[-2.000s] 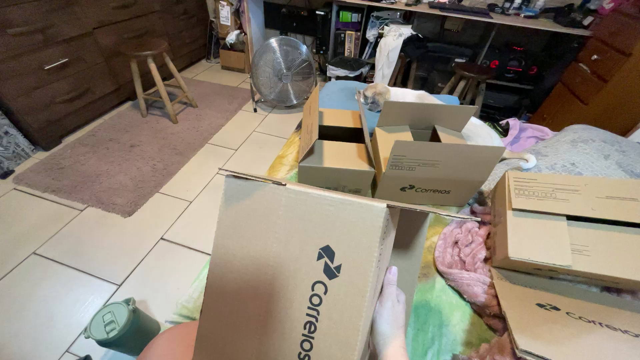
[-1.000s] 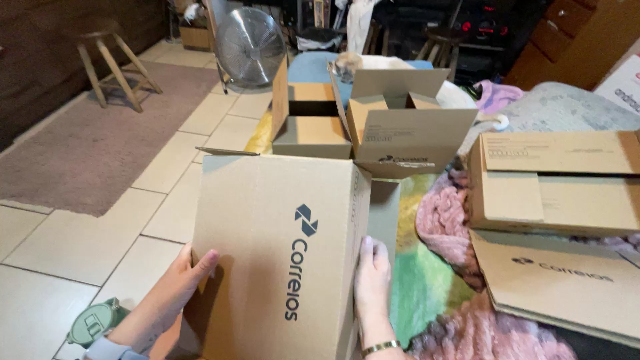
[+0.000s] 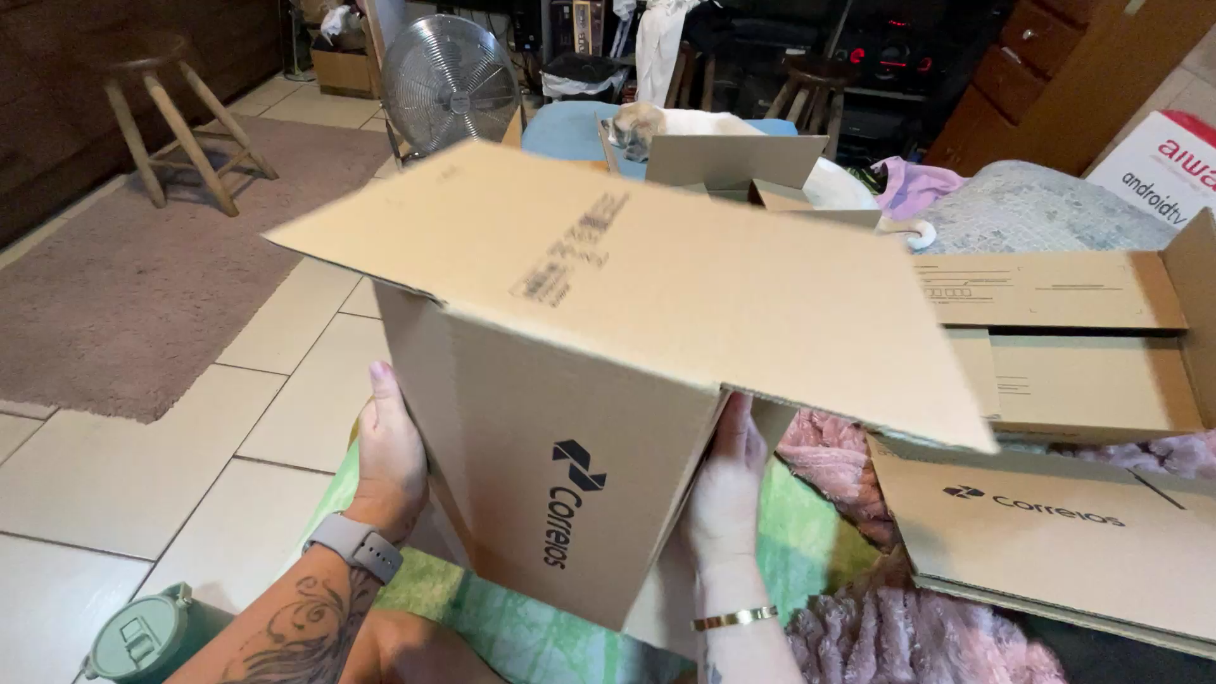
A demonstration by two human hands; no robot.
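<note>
A brown cardboard box (image 3: 532, 408) with a printed logo on its side is held up between both hands in the middle of the view. Its wide end flaps (image 3: 608, 275) spread out across the top and hide the box's inside. My left hand (image 3: 394, 456), with a grey watch on the wrist, presses against the box's left side, thumb up. Against the right side rests my right hand (image 3: 727, 484), a gold bracelet at its wrist, its fingertips partly hidden under the flap edge.
Behind is an open cardboard box (image 3: 736, 161), near a dog (image 3: 655, 123). At right, another open box (image 3: 1054, 294) stands above flat cardboard (image 3: 1054, 541) on a pink blanket (image 3: 912, 617). A green lidded cup (image 3: 142, 636) is at lower left, a fan (image 3: 451, 85) farther back.
The held box has been tilted, and its broad flaps now show over the top, where the earlier frames mostly showed its printed side. Both hands are still on its sides.
</note>
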